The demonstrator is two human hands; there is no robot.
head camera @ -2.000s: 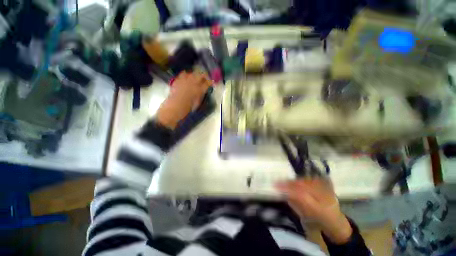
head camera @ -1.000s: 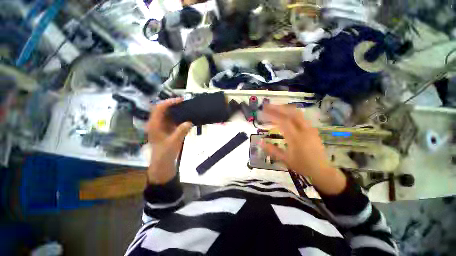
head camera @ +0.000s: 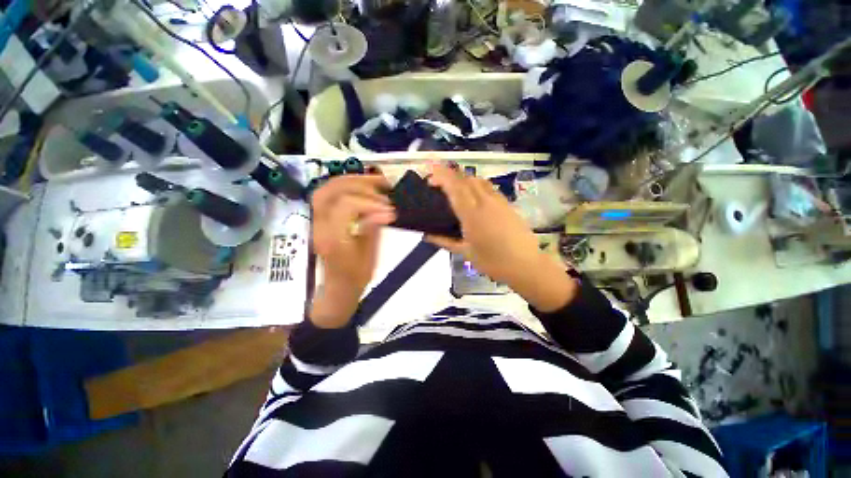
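Note:
A dark fabric bundle is held above the white sewing table, between my two hands. My left hand is at its left end, with the fingers curled against it. My right hand grips its right side, fingers over the top and thumb below. A long dark strip lies slanted on the table below my hands, its upper part near the needle plate. The sewing machine head is to the right of my right hand. The needle area is mostly hidden behind my right hand.
Dark thread cones stand at the left, above another machine. A cream trough with fabric scraps and a navy heap lie behind. A white tape roll is on the right table. Blue crates are at the lower left and lower right.
My right hand has moved left and taken hold of the bundle, which my left hand alone held a second ago. The view has shifted, showing more thread cones at the left.

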